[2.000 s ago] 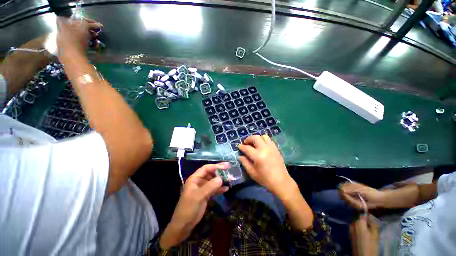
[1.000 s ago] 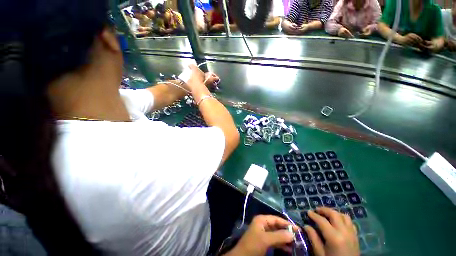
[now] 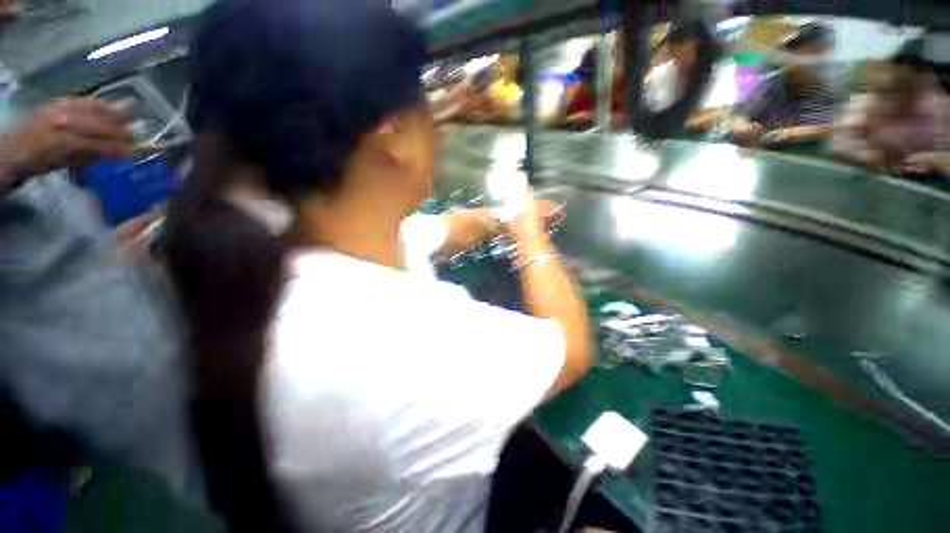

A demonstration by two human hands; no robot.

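The picture is blurred. The blister tray [image 3: 732, 474] with rows of black back covers lies on the green bench at the lower right, cut off by the bottom edge. The pile of unfinished units [image 3: 656, 338], silver and white, lies behind it. One small white piece [image 3: 705, 399] sits between pile and tray. The white USB power adapter [image 3: 615, 440] is left of the tray, with its charging cable [image 3: 580, 491] running down. My hands are out of the picture, apart from perhaps a small skin-coloured bit at the bottom edge that I cannot make out.
A seated person in a white top and dark cap [image 3: 406, 364] fills the left centre, arms over the bench. Another person in grey-blue [image 3: 89, 312] is at the far left. The shiny conveyor belt [image 3: 823, 292] runs behind the bench, with blurred people beyond it.
The view has swung left and up. The tray, pile and adapter have shifted right and down in the picture. Both my hands have dropped out of clear view, and the power strip is gone.
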